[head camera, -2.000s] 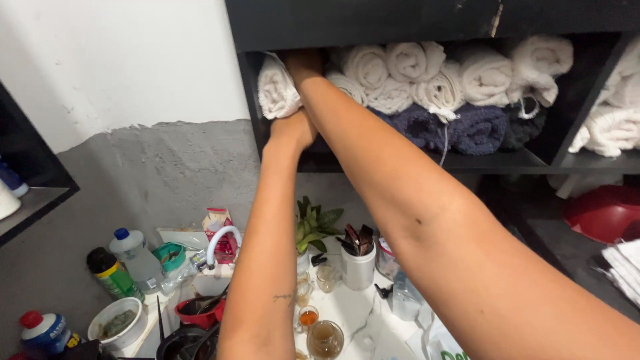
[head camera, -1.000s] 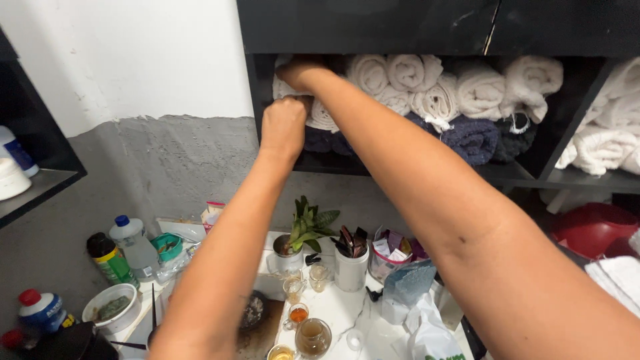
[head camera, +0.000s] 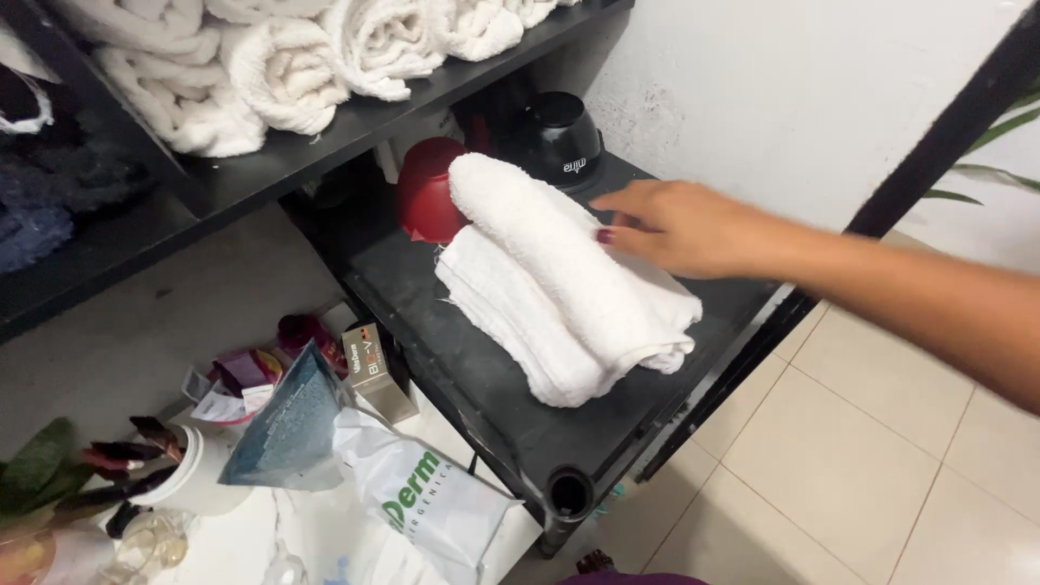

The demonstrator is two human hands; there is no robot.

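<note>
My right hand (head camera: 678,227) is at the right edge of a rolled white towel (head camera: 561,252), fingers apart and slightly curled, with nothing held in them. Whether the fingertips touch the towel I cannot tell. That roll lies on folded white towels (head camera: 512,313) on a black cart top (head camera: 390,280). Behind the towels are a red bowl (head camera: 431,191) and a black bowl-like container (head camera: 561,138). My left hand is out of the picture.
More rolled white towels (head camera: 284,73) fill the black shelf (head camera: 268,175) at upper left. Below it, a white tabletop (head camera: 284,528) holds a blue-grey pouch (head camera: 288,431), a white plastic bag (head camera: 431,496), a small box (head camera: 378,374) and a white cup of tools (head camera: 187,471).
The view has swung right and down to the cart. My right hand has left the towel shelf and is now beside the towels on the cart. My left hand has gone out of view.
</note>
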